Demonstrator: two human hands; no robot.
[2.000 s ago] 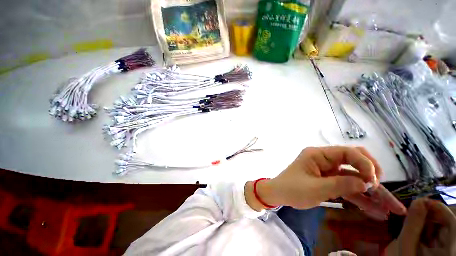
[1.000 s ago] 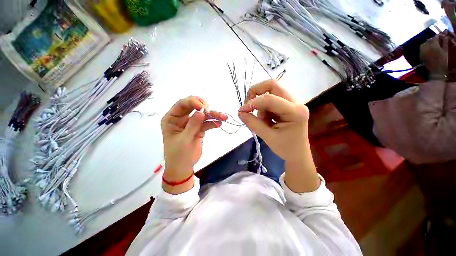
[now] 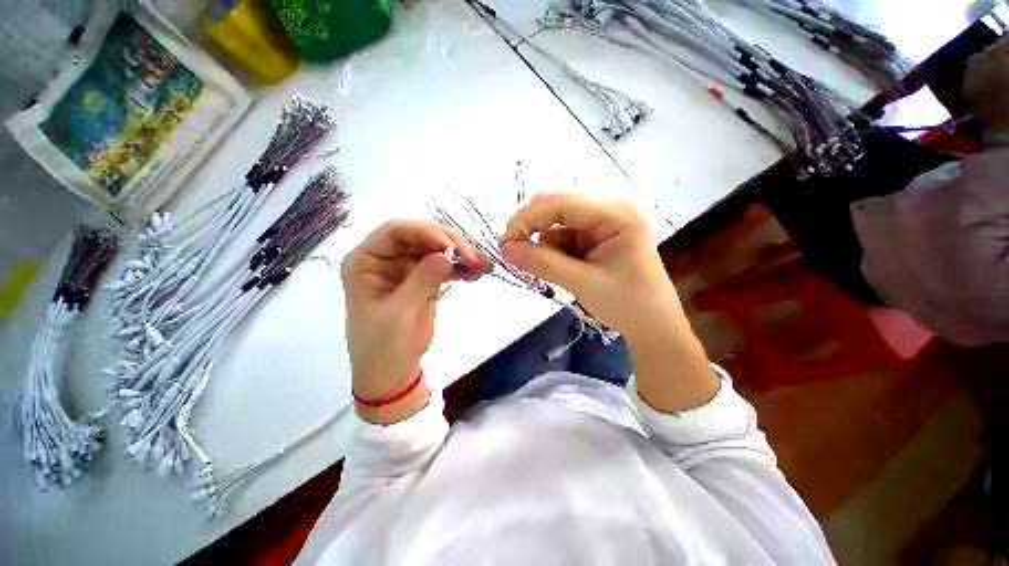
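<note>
My left hand (image 3: 401,290), with a red string on the wrist, pinches a tiny white piece, seemingly a connector housing (image 3: 451,254), between thumb and fingers. My right hand (image 3: 592,260) is close on its right and pinches thin lead wires (image 3: 476,230) at the fingertips. The wires fan up and left between the two hands. Below my right hand the cable in work (image 3: 586,321) hangs over the table edge towards my lap. Whether a wire tip sits in the housing is too small to tell.
Cable bundles (image 3: 194,354) lie at left, with dark wire ends upward. A printed bag (image 3: 133,105), yellow container (image 3: 249,39) and green bag (image 3: 332,22) stand upper left. More cable bundles (image 3: 741,72) lie upper right across the table seam. A neighbouring person's sleeve (image 3: 940,249) is at right.
The view has swung right and down from the earliest frame. My right hand has come in beside my left. Since one second ago the wires between them have tilted left.
</note>
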